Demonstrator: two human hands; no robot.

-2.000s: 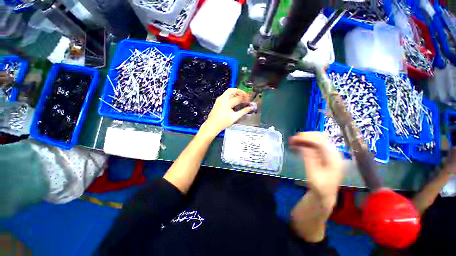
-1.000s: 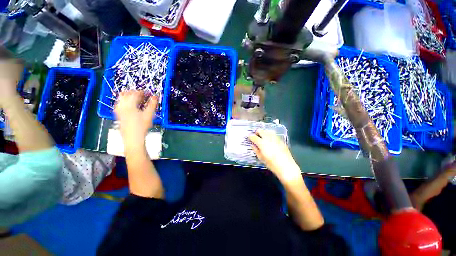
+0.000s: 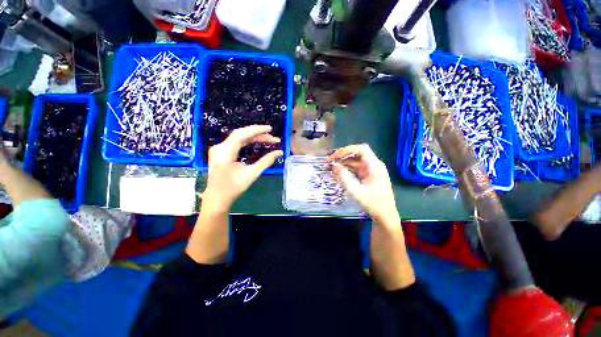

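My left hand point(image 3: 234, 164) is over the front edge of the blue bin of black fittings point(image 3: 244, 85). Its thumb and fingers are apart, with no held item visible; its palm is hidden. My right hand point(image 3: 369, 181) is over the clear parts box point(image 3: 296, 201) of small silver pins, fingertips pinched on what looks like a tiny pin near the back edge. The press fixture point(image 3: 315, 128) stands just behind the box, under the dark hand press point(image 3: 339, 79). No hand is at it.
A bin of silver rods point(image 3: 155, 105) is left of the black fittings. A rod bin point(image 3: 464, 118) is right of the press. The taped lever point(image 3: 464, 164) slants down to its red knob point(image 3: 530, 316). A flat whitish box point(image 3: 158, 194) lies front left. People's arms show at both sides.
My left hand has moved right from the rod bin to the black-fittings bin. My right hand stays at the clear box, its fingertips now nearer the back edge. The view has shifted slightly.
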